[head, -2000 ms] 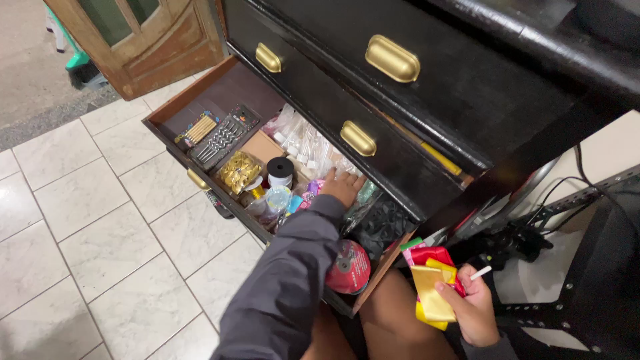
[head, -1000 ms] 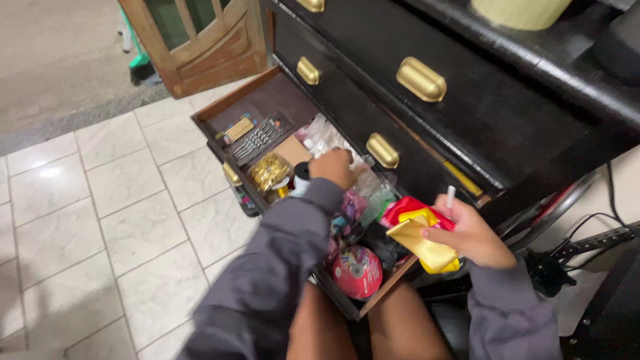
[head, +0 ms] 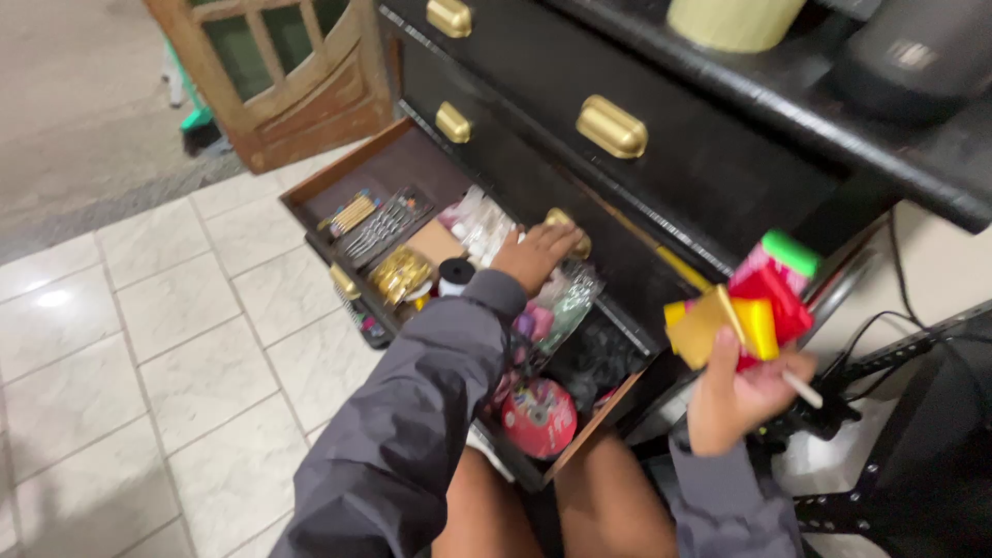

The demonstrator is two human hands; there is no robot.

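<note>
My left hand (head: 539,254) rests over the open drawer (head: 597,426), its fingers at the brass cup handle (head: 572,232) of the drawer above. Below it lie clear plastic bags (head: 479,225), a black-topped spool (head: 456,273), gold ribbon material (head: 401,273) and a red disc (head: 539,417). My right hand (head: 740,387), to the right of the drawer, is closed on a bundle of coloured ribbon pieces (head: 721,325), gold, yellow, red, pink and green, with a thin white stick (head: 801,389) poking out by the fingers.
The black dresser (head: 527,132) has more brass handles. On its top stand a pale yellow container (head: 732,19) and a dark cylindrical object (head: 911,54). A wooden door (head: 318,116) and a green broom (head: 198,120) are at the upper left. Cables (head: 891,310) hang at the right.
My left hand has moved from among the drawer's contents to the handle above. My right hand still holds the coloured bundle, now raised and turned. The view has shifted.
</note>
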